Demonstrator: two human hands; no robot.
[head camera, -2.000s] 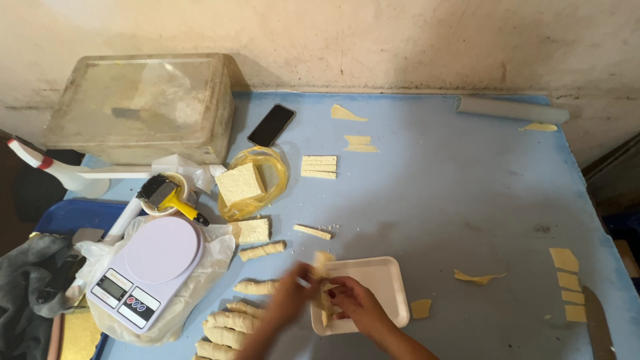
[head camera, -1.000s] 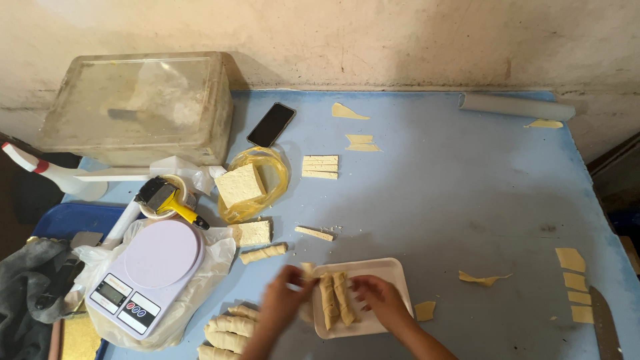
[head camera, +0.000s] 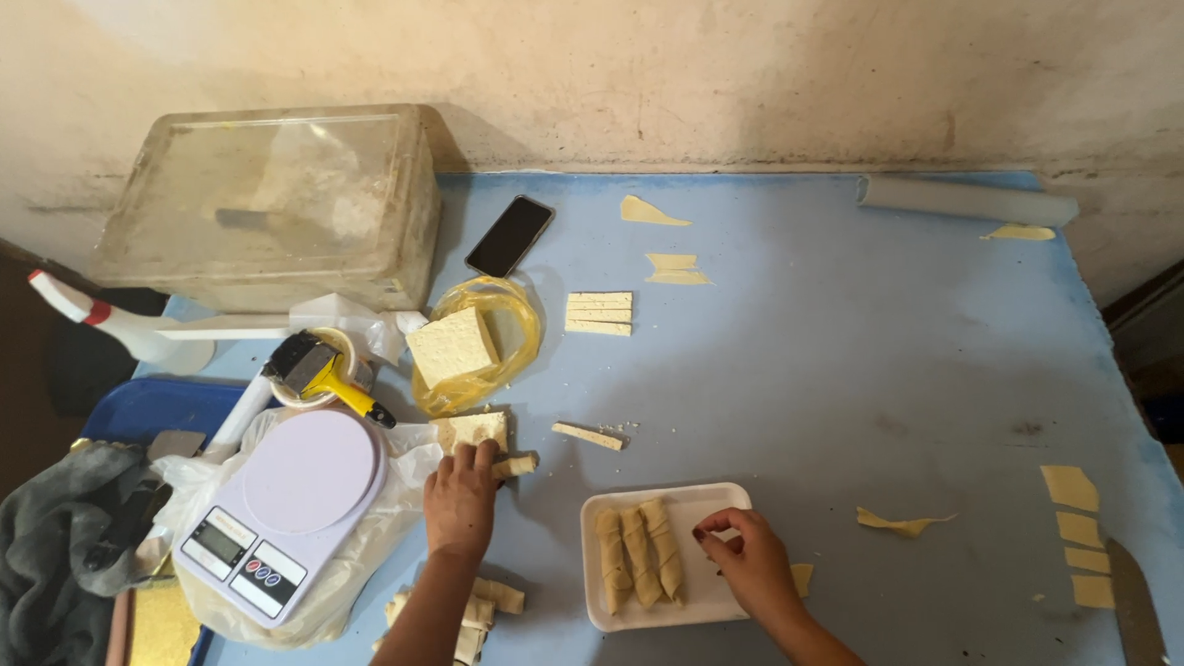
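Observation:
My left hand (head camera: 460, 499) reaches down onto a wrapped dough roll (head camera: 515, 465) beside a slab of white cheese (head camera: 472, 429); its fingertips hide part of the roll, and whether they grip it is unclear. My right hand (head camera: 747, 552), thumb and forefinger close together, hovers over the right side of a white foam tray (head camera: 599, 618); nothing shows between the fingers. Three dough rolls (head camera: 638, 555) lie side by side in the tray. More rolls (head camera: 476, 610) are heaped under my left forearm. A lone cheese stick (head camera: 589, 436) lies above the tray.
A kitchen scale (head camera: 310, 472) on plastic stands left, near a yellow-handled brush (head camera: 342, 384). Behind are a cheese block (head camera: 453, 347) in a yellow bag, cheese strips (head camera: 598, 314), a phone (head camera: 511, 236) and a plastic bin (head camera: 268, 203). Dough strips (head camera: 1080, 530) and a blade (head camera: 1136, 601) lie right.
My left hand has moved from the tray up and left to the roll by the cheese slab. The tray showed two rolls plainly one second ago; three lie there now.

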